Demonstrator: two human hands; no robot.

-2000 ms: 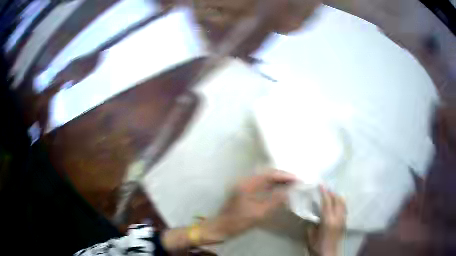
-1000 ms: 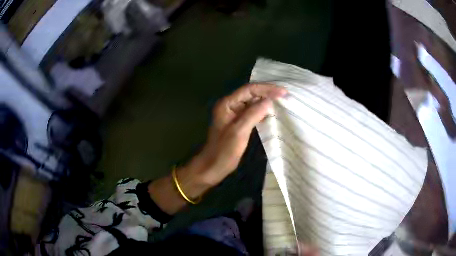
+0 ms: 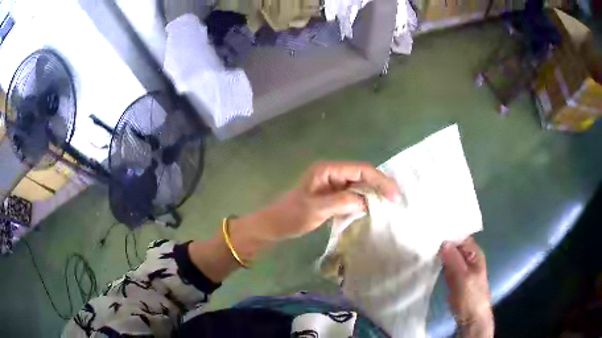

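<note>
A white to cream cut fabric piece (image 3: 422, 198) hangs between my hands in front of my body, over the floor. It is folded or bunched near my left hand, and its lower part hangs down and is cut off by the bottom edge. My left hand (image 3: 343, 195) pinches its upper left part between thumb and fingers. My right hand (image 3: 467, 277) holds its lower right edge near the corner. Its stripes are faint here because of blur.
Two black fans (image 3: 155, 158) stand at the left, with a cable on the green floor (image 3: 277, 145). A grey surface (image 3: 303, 72) at the top bears heaped cloth. An open brown cardboard box (image 3: 568, 92) is at the upper right.
The view has turned from the table to the floor and fans. The fabric piece is lifted off the table. My right hand, mostly hidden one second ago, now shows on its edge.
</note>
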